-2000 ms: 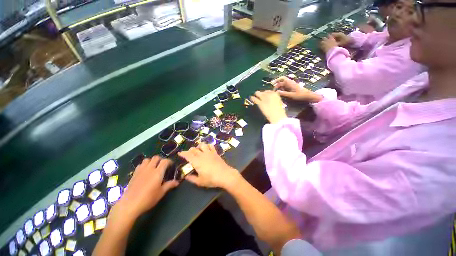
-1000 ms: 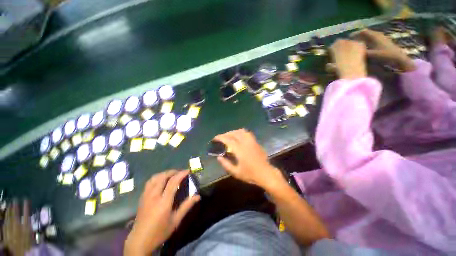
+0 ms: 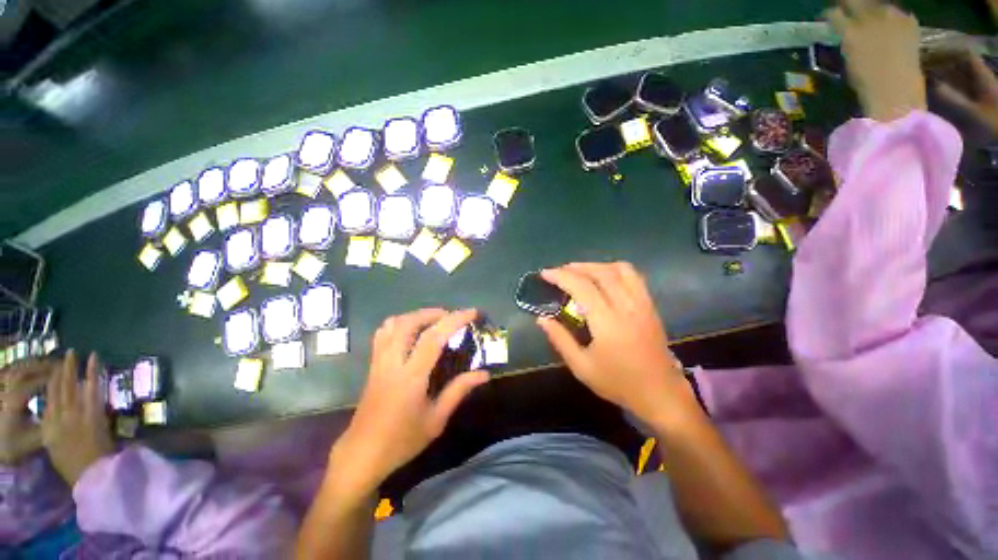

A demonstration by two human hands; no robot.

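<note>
My left hand [image 3: 410,377] is closed around a smartwatch unit [image 3: 465,346] at the bench's near edge; its silvery battery [image 3: 496,348] sticks out to the right. My right hand [image 3: 607,328] holds a dark-screen unit [image 3: 537,293] by its right side, with a yellow-edged battery [image 3: 572,314] under the fingers. White-screen units [image 3: 358,210] lie in rows at the left with their batteries beside them. One dark-screen unit [image 3: 513,149] lies alone at the right end of the rows.
Dark and lit units [image 3: 728,230] lie in a loose cluster at the right, beside a neighbour's pink sleeve [image 3: 875,263]. Another person's hands [image 3: 74,413] are at lower left near a few units [image 3: 144,378]. A pale rail [image 3: 525,82] runs along the bench's far side.
The view has turned left and down since the first frame. Both hands are away from the right cluster, each with a unit. The left hand's unit now shows beside its fingertips, battery to the right.
</note>
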